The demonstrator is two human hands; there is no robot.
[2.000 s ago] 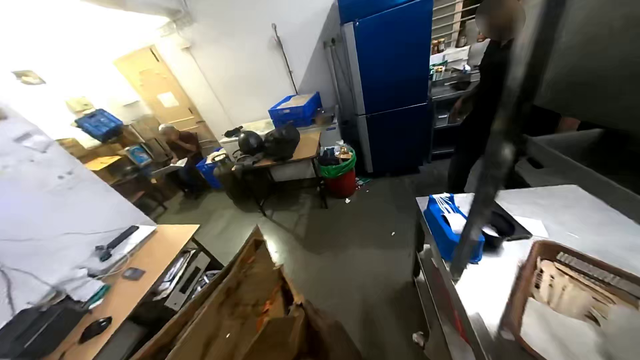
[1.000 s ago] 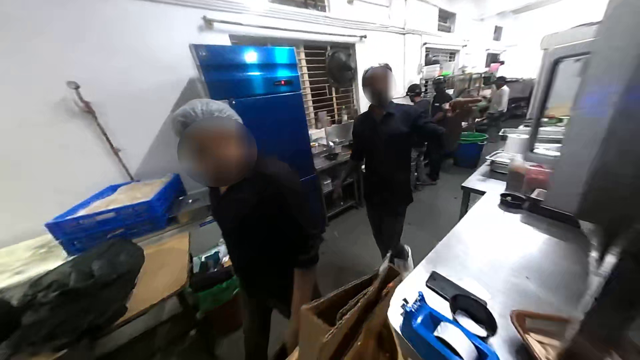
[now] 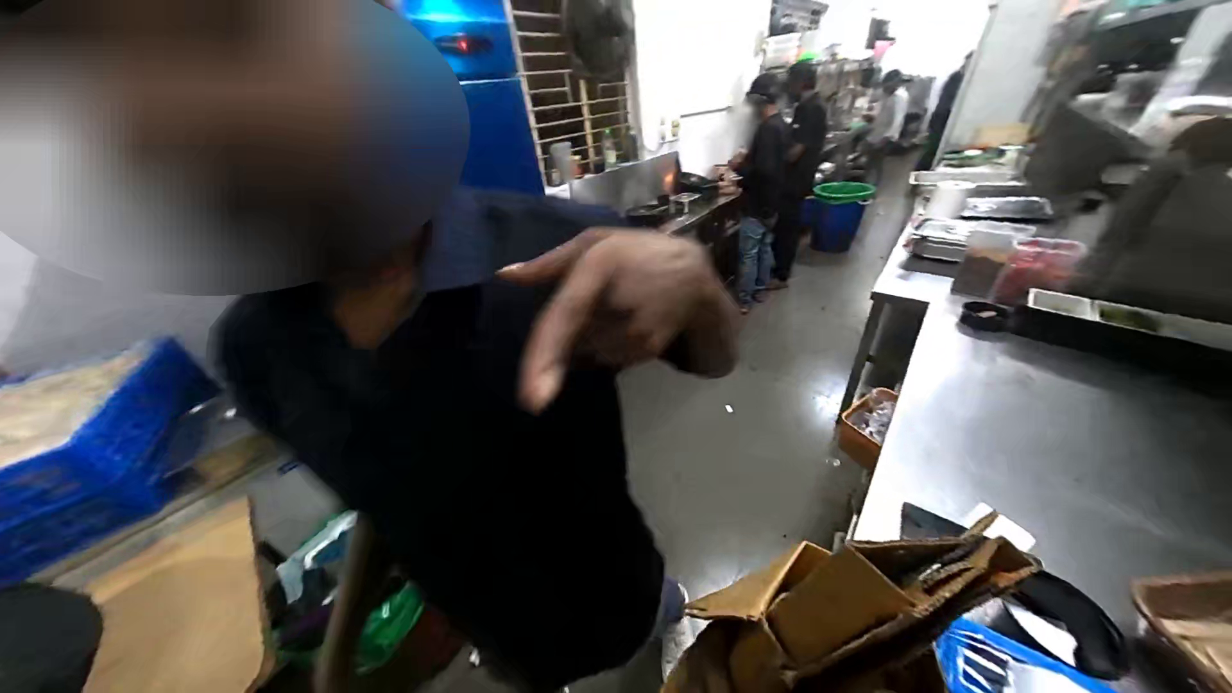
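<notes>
Neither of my hands shows in the head view. Torn, folded cardboard boxes stand close in front of me at the bottom; whatever holds them is hidden. A co-worker in a dark shirt is very near on the left. That person's raised hand is blurred, with fingers spread and pointing down and left, and nothing visible in it. Beside the cardboard on the right lie a blue plastic item and a black curved object.
A steel counter runs along the right, with food containers farther back. On the left are a blue crate and a bin with a green liner. Several people work down the aisle, near a blue bin.
The view has swung right from the desk and door to the kitchen aisle. The near co-worker has come closer and a hand of theirs is now raised. The person standing behind is no longer visible.
</notes>
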